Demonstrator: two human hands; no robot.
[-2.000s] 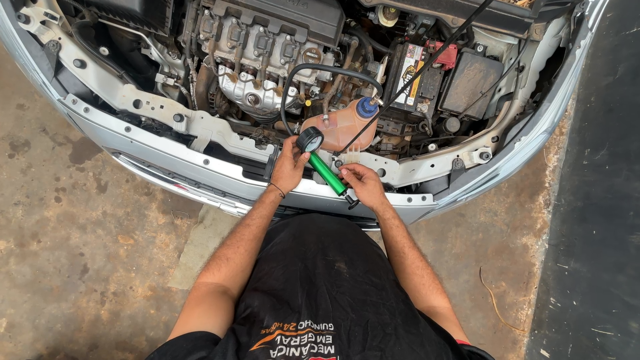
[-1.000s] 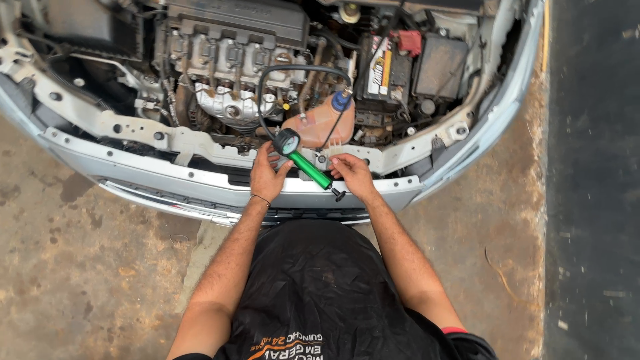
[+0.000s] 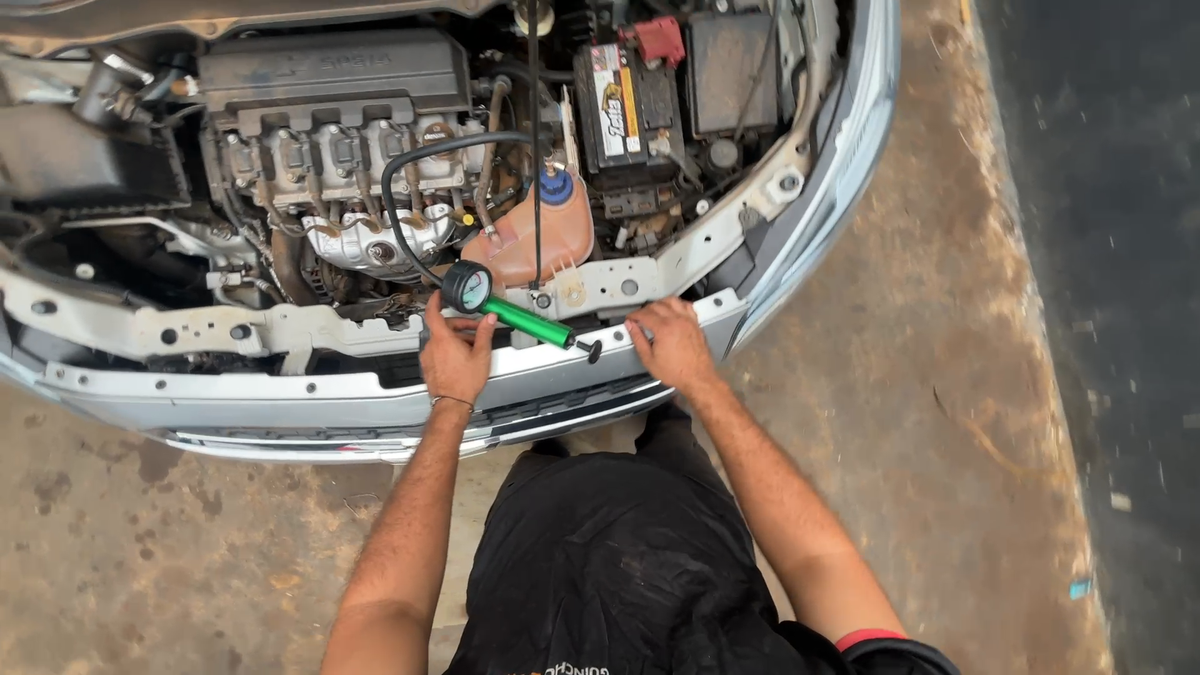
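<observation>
My left hand (image 3: 457, 354) holds a green hand pump (image 3: 528, 322) at its gauge end, thumb and fingers around the underside of the round black pressure gauge (image 3: 466, 286). The pump slants down to the right, its black T-handle (image 3: 590, 351) at the lower end. My right hand (image 3: 672, 345), fingers curled, rests at the car's front panel, apart from the handle; whether it grips anything is hidden. From the gauge a black hose (image 3: 394, 202) loops up towards the blue cap adapter (image 3: 555, 185) on the orange-brown coolant expansion tank (image 3: 534, 234).
The engine (image 3: 333, 155) lies behind the hose. A car battery (image 3: 626, 117) with a red terminal cover (image 3: 658, 41) and a black box (image 3: 734, 73) stand right of the tank. A thin dark rod (image 3: 535, 141) rises in front of the tank. The silver bumper (image 3: 356, 412) runs across in front.
My right hand has moved away from the pump's handle, to the right. My left hand stays at the gauge end. The view has shifted.
</observation>
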